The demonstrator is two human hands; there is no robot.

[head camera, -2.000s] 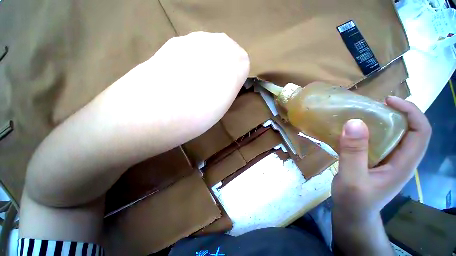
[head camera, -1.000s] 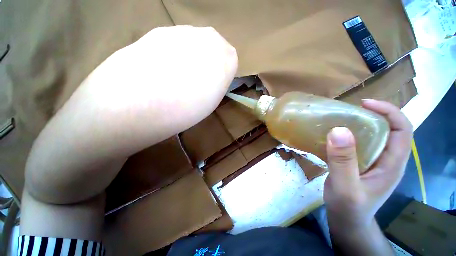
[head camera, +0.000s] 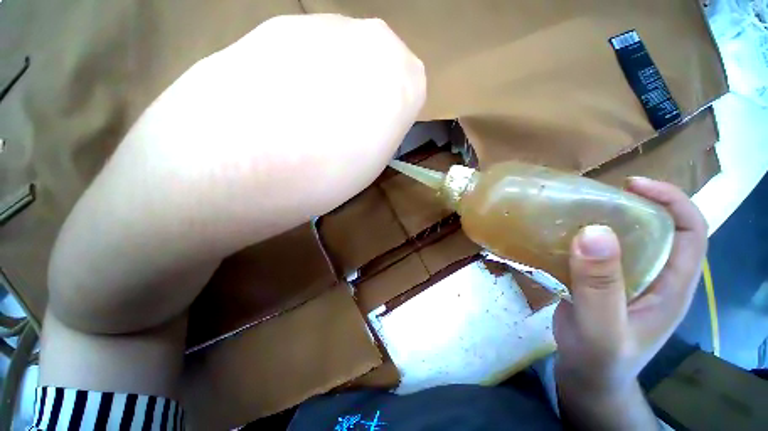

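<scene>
Brown bag panels point(head camera: 522, 76) lie in stepped layers, with square notches at the near edges. My right hand point(head camera: 627, 278) is closed around a clear glue bottle point(head camera: 560, 223) with amber contents, tilted with its nozzle point(head camera: 417, 172) pointing left. The nozzle tip is at the notch area, against the outline of my left hand point(head camera: 362, 93). My left hand lies over the top panel beside the notch; it is overexposed and its fingers are hidden, so its grip cannot be seen. A black label point(head camera: 646, 80) is on the top panel's right side.
White table surface point(head camera: 455, 324) shows through the notch. Whitish crumpled plastic point(head camera: 749, 50) is at the upper right. Dark strap pieces point(head camera: 17, 204) are at the left edge. Blue-grey floor with a yellow line point(head camera: 712, 307) and a brown box-like object point(head camera: 707, 391) are at lower right.
The bottle's nozzle has moved left from the notch's right corner to beside my left hand. The top panel's edge there is now more open. The view has shifted slightly.
</scene>
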